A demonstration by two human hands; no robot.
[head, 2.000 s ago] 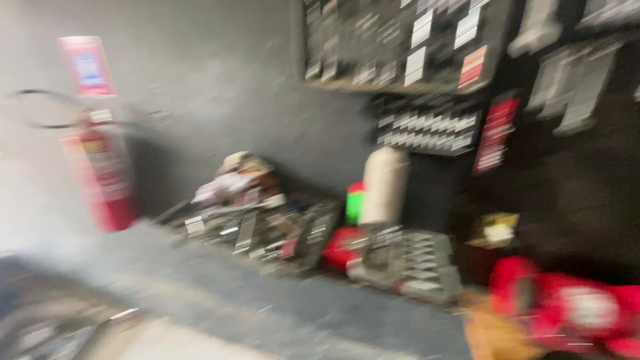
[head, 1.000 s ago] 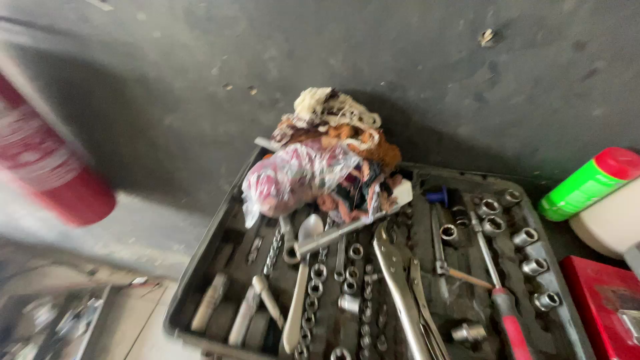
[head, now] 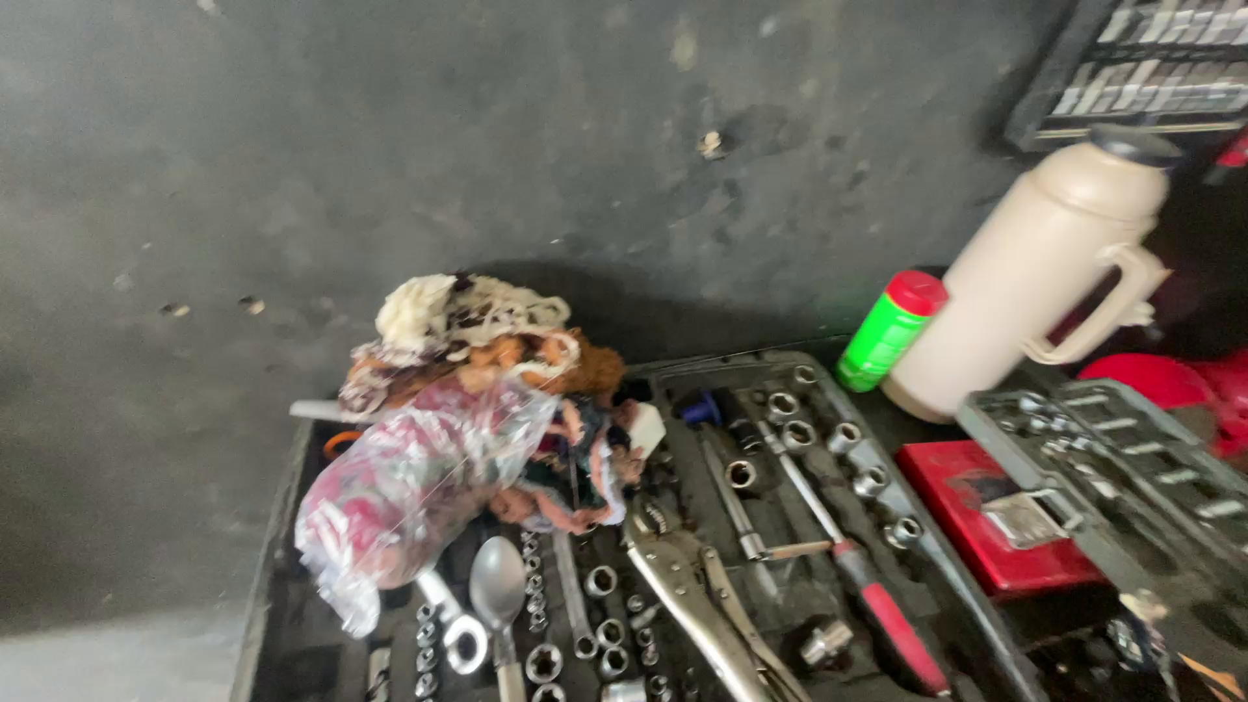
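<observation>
Neither my left hand nor my right hand is in the head view. An open black socket-set case (head: 799,375) lies against the dark wall. On its back left part rest a bundle of yarn-like rags (head: 487,331) and a clear plastic bag (head: 419,478) with pink and red contents. Locking pliers (head: 687,604), a metal spoon (head: 498,582), a ring-ended wrench (head: 463,634), a red-handled tool (head: 887,619) and several sockets (head: 798,434) lie in the case.
Right of the case stand a green canister with a red lid (head: 892,331) and a beige thermos jug (head: 1033,273), both tilted in view. A red box (head: 994,517) and a grey tool case (head: 1102,487) lie nearby. A dark rack (head: 1063,97) hangs at top right.
The view has swung from the wide wall and bench to close over the socket case, then somewhat rightward. The red fire extinguisher at the left is out of view; the thermos shows fully.
</observation>
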